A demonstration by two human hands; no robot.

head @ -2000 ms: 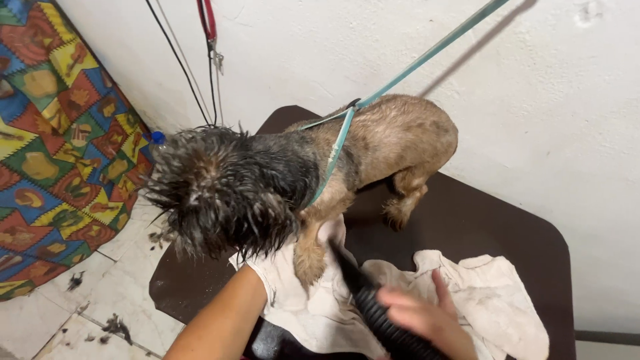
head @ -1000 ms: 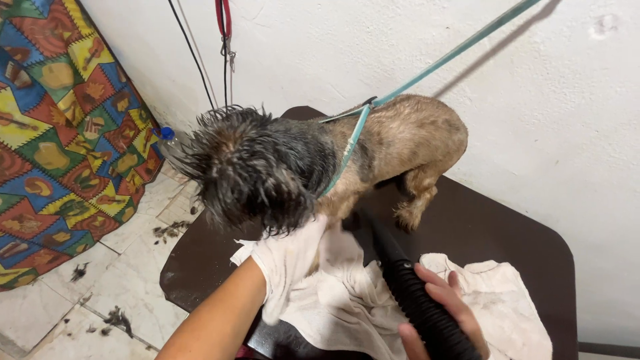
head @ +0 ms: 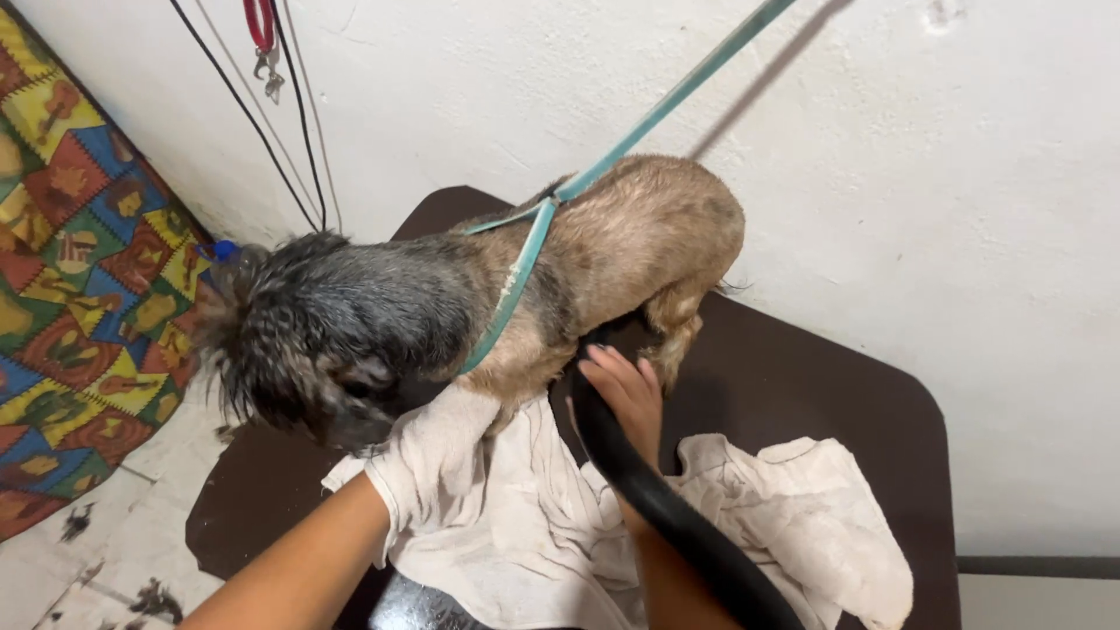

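Observation:
A small dog (head: 612, 236) with damp-looking fur stands on a dark brown table (head: 787, 385), its head at the left. A teal strap (head: 516, 289) loops around its chest and runs up to the top right. My left hand (head: 437, 446) is wrapped in a white towel (head: 525, 534) and presses against the dog's front leg; its fingers are hidden. Around the front part of a black hose (head: 647, 490), under the dog's belly, my right hand (head: 626, 394) is closed. The hose's tip is hidden. A second crumpled part of white cloth (head: 805, 525) lies at the right.
A white wall (head: 919, 219) rises close behind the table. Black cords (head: 254, 122) and a red strap with a metal clip (head: 260, 26) hang at the upper left. Patterned fabric (head: 87, 289) covers the left side. Dark hair clumps (head: 156, 599) lie on the tiled floor.
My right hand has moved forward with the black hose, in under the dog's belly. The dog's head has turned and shifted to the left. My left hand stays at the front leg in the towel.

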